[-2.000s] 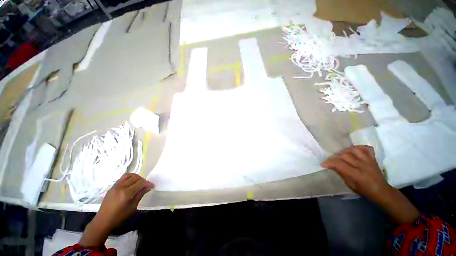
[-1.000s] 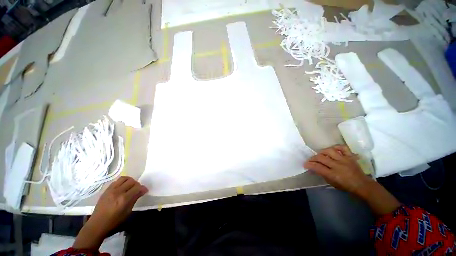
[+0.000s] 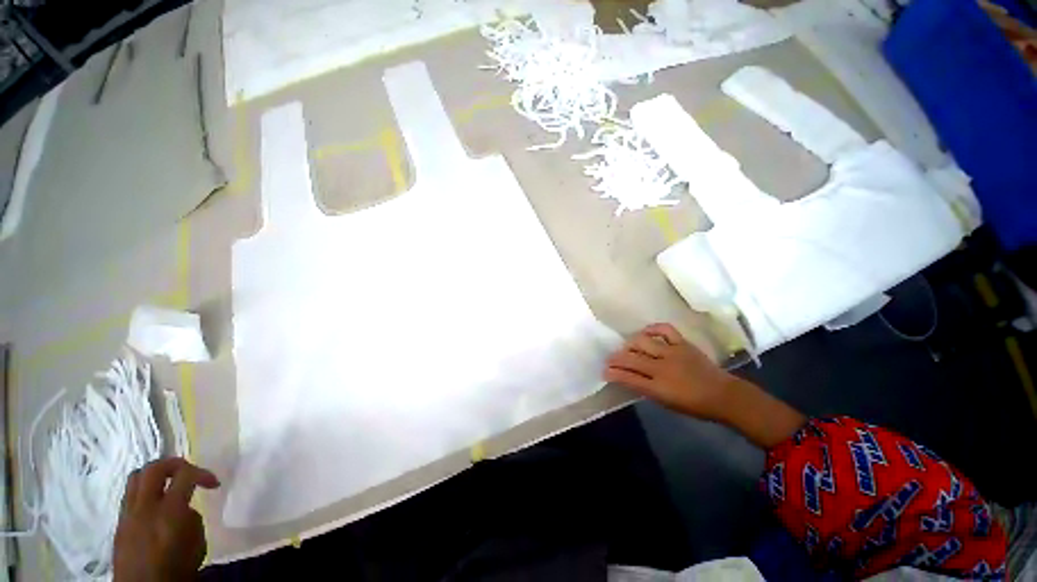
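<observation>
A large white body piece with two upright straps and a U-shaped gap lies flat in front of me. My right hand rests with its fingertips on the piece's lower right corner. My left hand is off the piece, just left of its lower left corner, fingers apart and empty, beside the white cord bundle. A translucent white glue bottle lies to the right of my right hand, nozzle pointing at the table edge. It touches the pile of white two-strap panels.
A small crumpled white cloth lies above the cord bundle. Curly white trimmings are heaped beyond the body piece. A grey-beige sheet lies at far left. A blue bin stands at the right end. The table's white edge runs nearest me.
My left hand has left the lower left corner and moved slightly left of it. The view has turned right, showing the blue bin more fully. My right hand remains at the lower right corner.
</observation>
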